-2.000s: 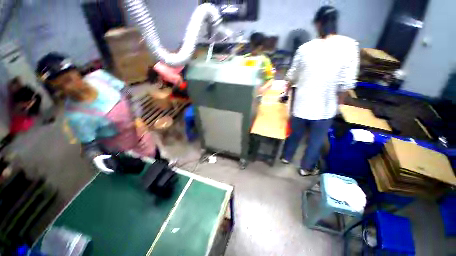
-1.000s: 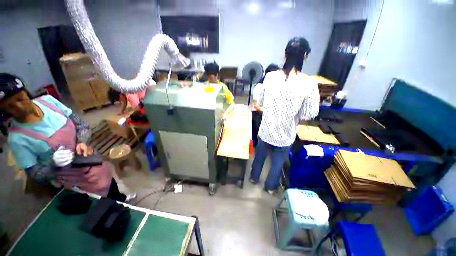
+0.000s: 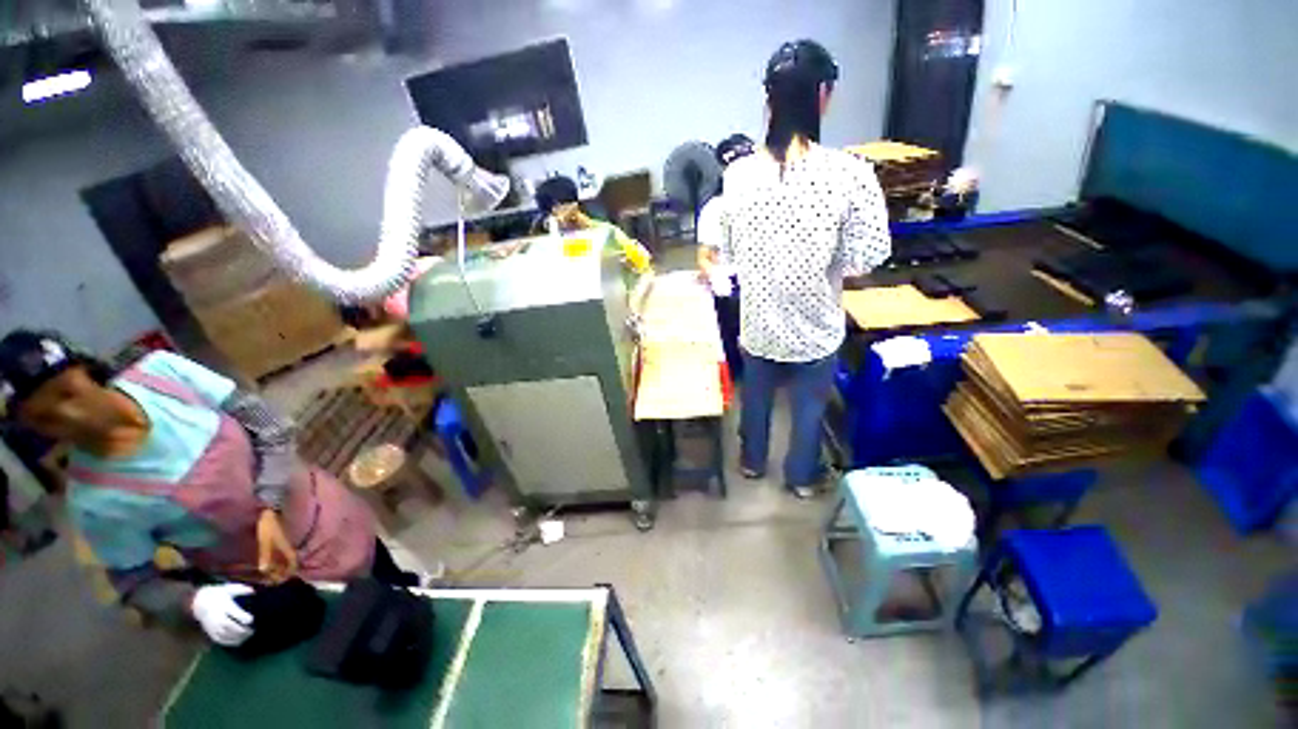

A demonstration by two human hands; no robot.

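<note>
Neither of my hands is in the picture. Nearest in front of me is the green-topped bench (image 3: 527, 658) with a pale dividing strip, at the bottom left. A dark clump of stacked black parts (image 3: 373, 634) lies on it, left of the strip. Another black piece (image 3: 278, 618) is beside it, under the white-gloved hand (image 3: 224, 612) of a coworker across the bench. Their single outlines are too blurred to tell.
A grey-green cabinet (image 3: 548, 427) stands beyond the bench under a white duct (image 3: 406, 214). A person (image 3: 797, 257) stands right of it. Right are a pale stool (image 3: 904, 534), a blue stool (image 3: 1070, 591) and stacked brown boards (image 3: 1082, 373).
The view has shifted and tilted. The coworker on the left held a dark piece at the waist a second ago; now the gloved hand is down at the black parts on the bench.
</note>
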